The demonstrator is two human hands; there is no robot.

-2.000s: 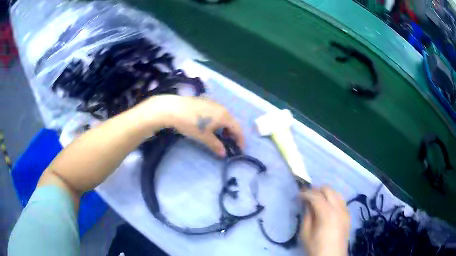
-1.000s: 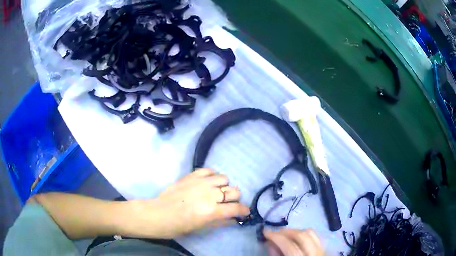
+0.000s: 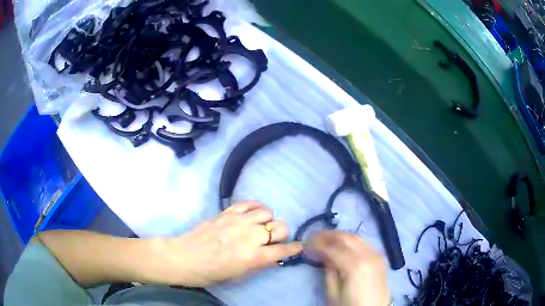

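Observation:
A black padded headband (image 3: 281, 128) lies on the white foam as an open arch. A black yoke (image 3: 340, 194) sits at its right end. A second yoke (image 3: 308, 227) is at the near end, partly under my fingers. My left hand (image 3: 239, 245), with a ring, grips the headband's near end and this yoke. My right hand (image 3: 352, 263) is blurred, its fingertips closed on the same yoke's near side; any thin piece under them is hidden. A white-headed mallet (image 3: 364, 158) lies just right of the headband, its black handle towards me.
Loose black yokes (image 3: 173, 77) are heaped at upper left by a clear plastic bag (image 3: 36, 66). A tangle of thin black pieces (image 3: 460, 275) lies at lower right. The green belt (image 3: 370, 54) carries headband assemblies (image 3: 469, 77). A blue bin (image 3: 36, 173) stands at left.
The headband has been turned so its arch points away from me. My left hand has moved from its far end to the near end. My right hand has left the mallet and come to the yoke.

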